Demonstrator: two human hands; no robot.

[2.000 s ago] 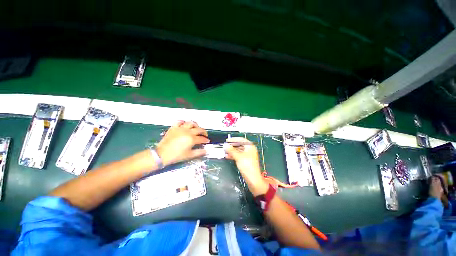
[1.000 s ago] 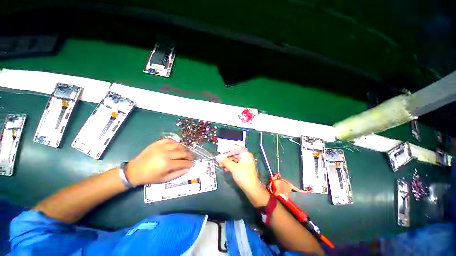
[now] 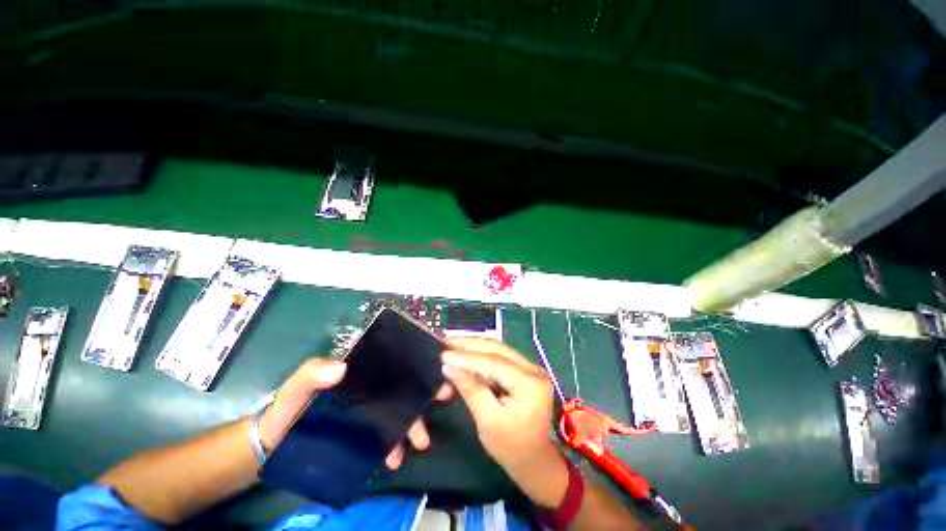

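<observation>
A phone front housing (image 3: 358, 415) is held up in front of me, tilted, with its glossy black screen facing me. My left hand (image 3: 301, 399) grips its left edge, thumb on top and fingertips showing at the right edge. My right hand (image 3: 503, 399) is at its upper right edge, thumb and finger on the rim. Whether a thin tool is in my right hand cannot be told. Behind the phone, a pile of small dark reddish components (image 3: 420, 309) is partly hidden. A small white square with a black upper part (image 3: 472, 322) lies beside the pile.
A red air blow gun (image 3: 602, 446) lies right of my right hand. Two open housings (image 3: 654, 368) lie beyond it; several more (image 3: 220, 322) lie at left. A red heap (image 3: 500, 279) sits on the white strip (image 3: 384, 275). A taped post (image 3: 762, 259) slants in at right.
The housing has been lifted off the mat and turned screen side up. Both hands now hold it, and the thin pale item seen between my hands earlier no longer shows. The view has shifted.
</observation>
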